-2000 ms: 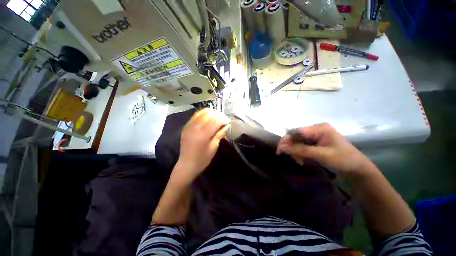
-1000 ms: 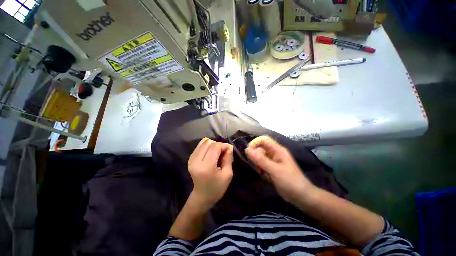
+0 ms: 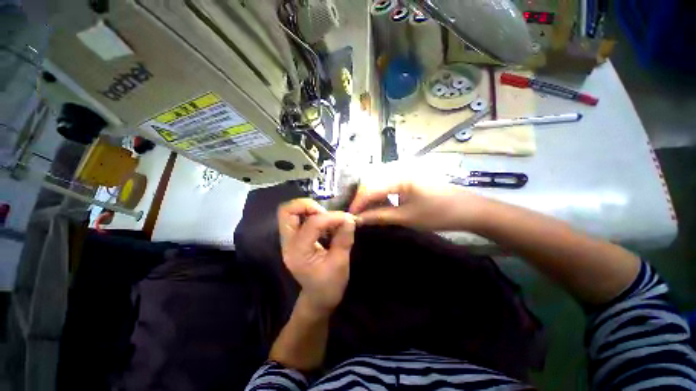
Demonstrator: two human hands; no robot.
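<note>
The dark garment piece [image 3: 427, 290] lies over my lap and reaches up to the lit needle area [image 3: 328, 179] of the sewing machine. My left hand [image 3: 317, 248] is over the cloth, thumb and forefinger pinched. My right hand [image 3: 397, 205] is just below the needle area, its fingertips meeting those of my left hand. No thread can be made out between them; whether they hold anything is unclear. A small white patch shows at my right fingers. Dark thread snips [image 3: 496, 179] lie on the table beyond my right wrist.
The cream machine head [image 3: 175, 92] fills the upper left. A bobbin dish [image 3: 452, 85], grey metal tool [image 3: 450, 134], white pen [image 3: 534, 121] and red marker [image 3: 548, 88] are on the table [image 3: 610, 168]. More dark cloth [image 3: 191, 321] is at left.
The snips now lie on the table at right. My right hand has moved up and left to meet my left hand near the needle. The view has shifted slightly.
</note>
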